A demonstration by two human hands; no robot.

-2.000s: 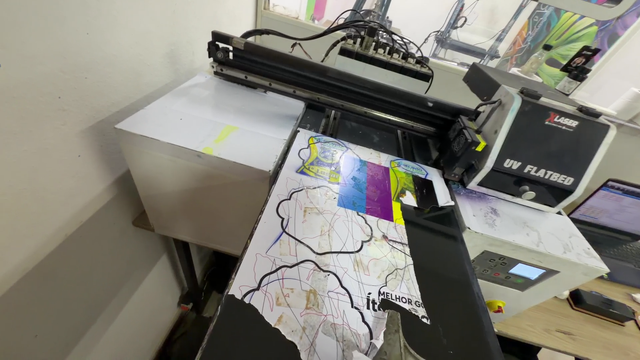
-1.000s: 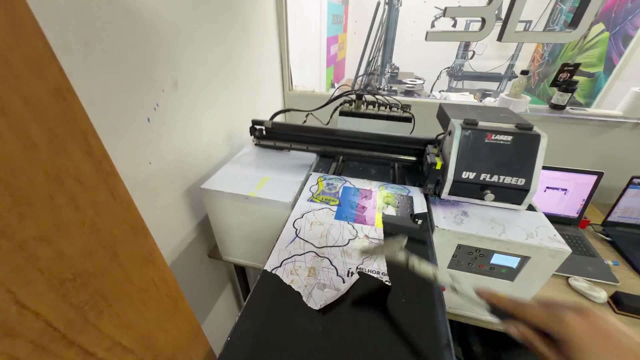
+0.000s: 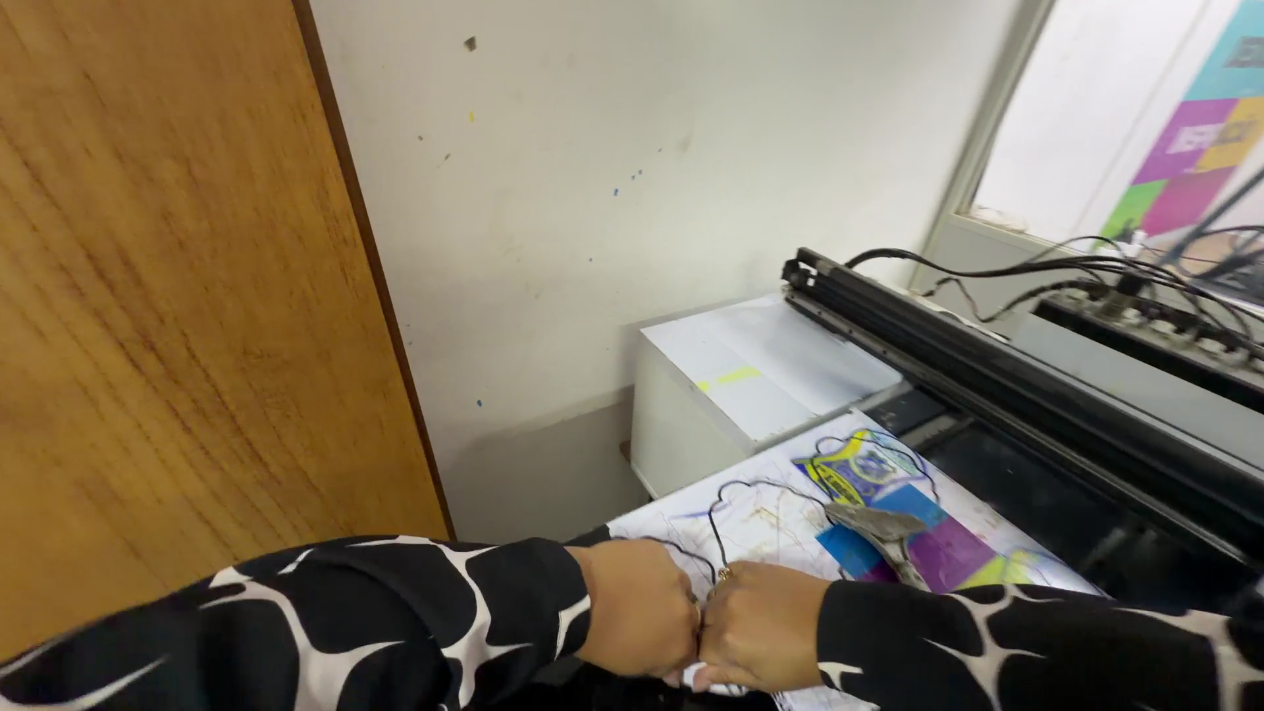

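On the flatbed of the UV printer lies a white printed sheet [image 3: 760, 513] with black outlines, scribbles and blocks of blue, purple and yellow. My left hand [image 3: 640, 607] and my right hand [image 3: 760, 624] are side by side with fingers curled down at the sheet's near part, knuckles touching. Both seem to pinch the sheet, but the fingertips are mostly hidden. A metal scraper [image 3: 879, 528] rests on the sheet's coloured area, just beyond my right hand; its handle is hidden behind my right forearm.
The printer's black gantry rail [image 3: 987, 385] crosses behind the bed, with cables and an ink tank row [image 3: 1155, 331] beyond. A white printer side housing [image 3: 770, 365] stands against the wall. A wooden panel [image 3: 197, 296] rises at the left.
Both my hands are now together at the sheet. The scraper, held by my right hand one second ago, now lies on the sheet. The view has turned left.
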